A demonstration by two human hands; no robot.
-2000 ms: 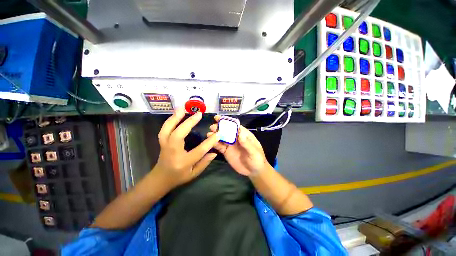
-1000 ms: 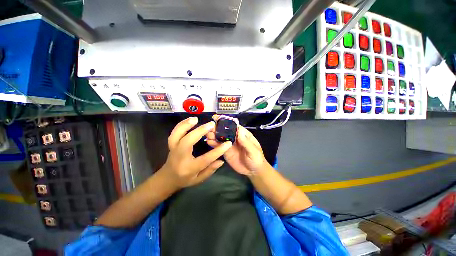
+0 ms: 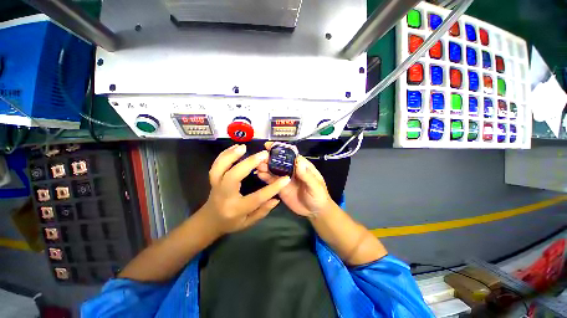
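A small rounded square smartwatch unit (image 3: 281, 161) is held in front of the press panel, above the lap. Its screen is dark with a few lines of pale text. My right hand (image 3: 303, 186) holds it from the right and below, palm up. My left hand (image 3: 235, 188) is at its left side, palm down with fingers spread, the index fingertip near the upper left edge and another fingertip at the lower edge. Whether these fingers press on the unit is hard to tell.
The press panel (image 3: 170, 118) has a red knob (image 3: 240, 129) just above my hands. A white tray (image 3: 523, 74) of lit watches is at right. A black parts tray (image 3: 93, 236) is at lower left, a blue box (image 3: 43, 68) at upper left. Clear tubing (image 3: 404, 69) crosses the press.
The held screen has gone from white to dark, then to lines of text. My left hand has shifted slightly and its fingers have moved off the screen face. The tray screens have changed colours.
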